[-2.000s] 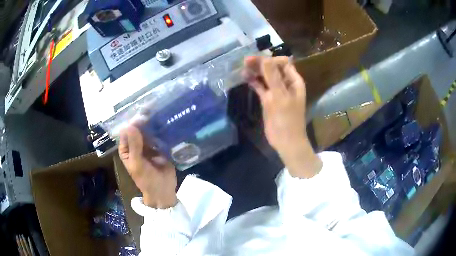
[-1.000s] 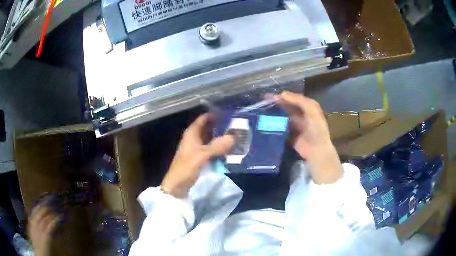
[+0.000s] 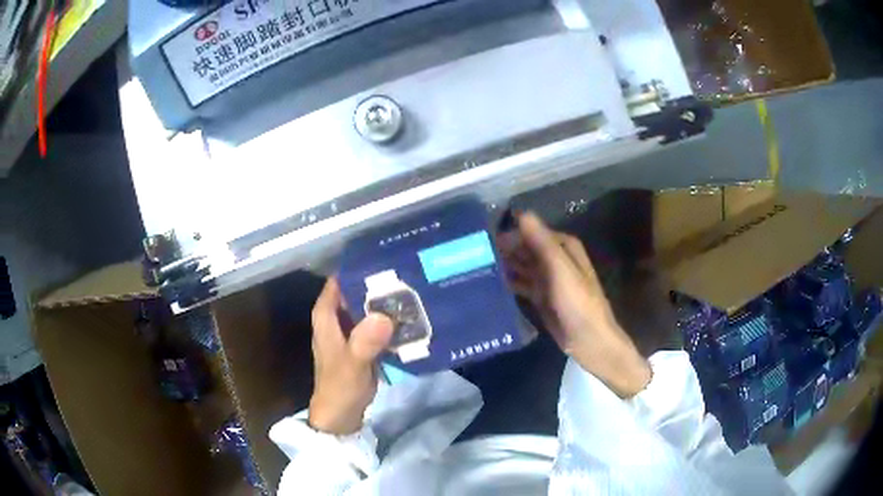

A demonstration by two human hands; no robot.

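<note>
A navy smartwatch retail box (image 3: pixel 450 300) with a white-strapped watch picture and a light-blue patch is held upside down against the front of the sealing bar (image 3: pixel 407 199). Its far edge meets the bar; the clear film around it hardly shows. My left hand (image 3: pixel 347 358) grips the box's left side, thumb on the watch picture. My right hand (image 3: pixel 571 291) is beside the box's right edge, fingers partly bent and blurred; whether it touches the box or film cannot be told. The grey-blue and silver pedal impulse sealer (image 3: pixel 281 160) fills the top.
The right-hand carton (image 3: pixel 745 252) holds film-wrapped navy boxes. The left-hand carton (image 3: pixel 106 339) holds some wrapped boxes. The scrap carton (image 3: pixel 794 48) with clear film is behind the sealer's right end. Black clamps (image 3: pixel 678 120) sit at the bar's ends.
The box has turned from its earlier angle, moved left and come up to the sealing bar. My right hand has lowered to the box's right side. Another person's hand at lower left has gone.
</note>
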